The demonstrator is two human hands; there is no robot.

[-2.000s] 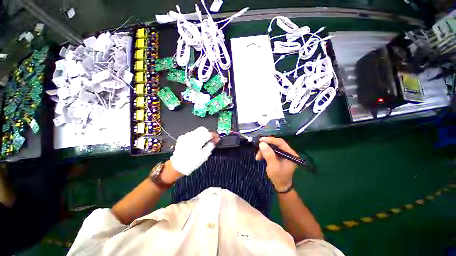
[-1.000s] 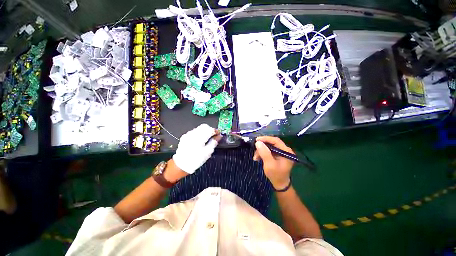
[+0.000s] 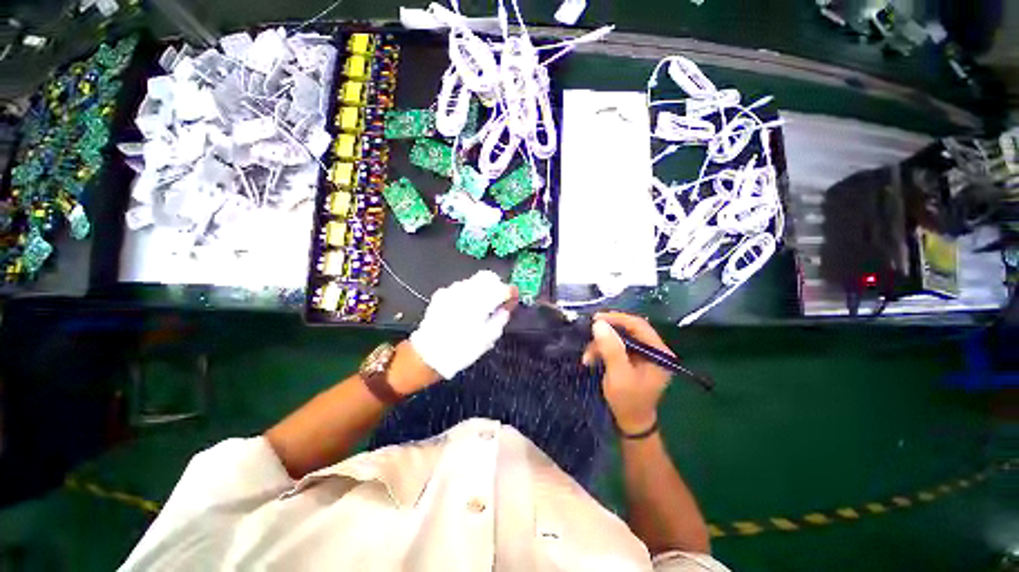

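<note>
My left hand (image 3: 460, 324), in a white glove with bare fingertips, is at the front edge of the black tray (image 3: 419, 268). A thin solder wire (image 3: 400, 282) runs from the tray towards it; the pinch itself is too small to see clearly. My right hand (image 3: 630, 363), bare, holds the black soldering iron (image 3: 659, 355) like a pen, its tip pointing left towards my left fingertips. A green circuit board (image 3: 529, 274) lies at the tray's front right, just above the tip, with a white lead beside it. Several more green boards (image 3: 407, 205) lie loose in the tray.
Boards with yellow transformers (image 3: 341, 174) stand in a row at the tray's left. White housings (image 3: 212, 145) are heaped further left. Coiled white cables (image 3: 492, 89) lie at the tray's top, more beyond the white sheet (image 3: 607, 190). The soldering station (image 3: 866, 240) is at the right.
The camera view has shifted, so the bench appears further right and slightly higher. Both hands stay close together at the front board, with the iron still held.
</note>
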